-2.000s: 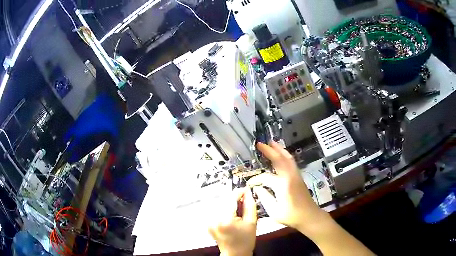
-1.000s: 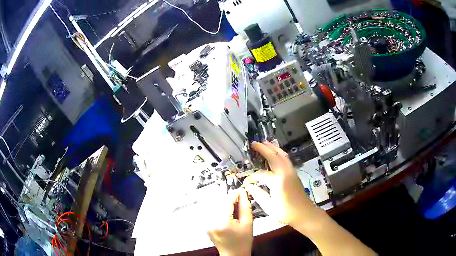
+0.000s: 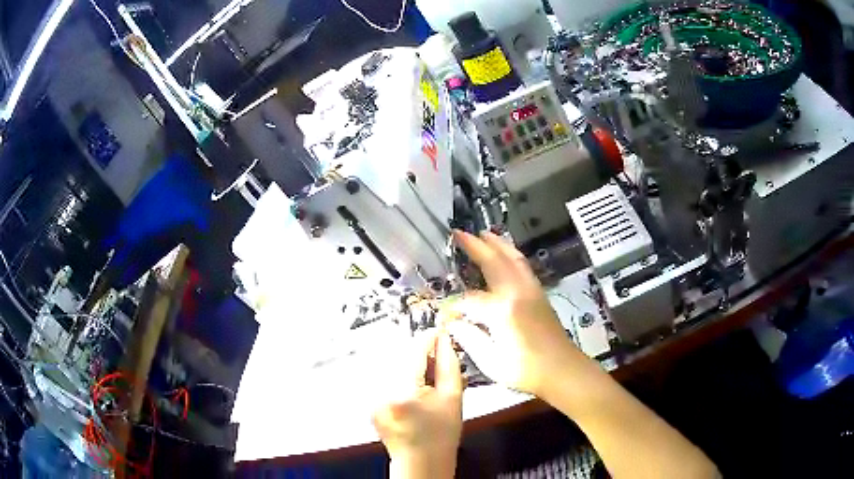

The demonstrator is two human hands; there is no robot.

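The sewing machine head [image 3: 375, 234], a pale block with a dark slot and a yellow warning triangle, stands over the small metal button clamp [image 3: 423, 309]. My left hand [image 3: 421, 402] is below the clamp, thumb and finger pointing up close together. My right hand [image 3: 510, 323] reaches in from the right, its thumb side at the clamp beside my left fingertips and other fingers raised against the head's right side. Glare and the fingers hide the fingertips; no thread or other held thing can be made out. No garment shows at the clamp.
Right of my hands are the vented cover [image 3: 609, 224] and the control panel [image 3: 522, 126] with red digits and an orange-red knob [image 3: 604, 150]. A black cylinder [image 3: 485, 65] stands behind it. The green bowl feeder [image 3: 749, 84] is far right. The brown table edge [image 3: 646, 360] runs in front.
The camera view has shifted, so the machine appears higher and further left. Both hands stay at the clamp; my right hand's raised fingers appear somewhat higher along the head's side.
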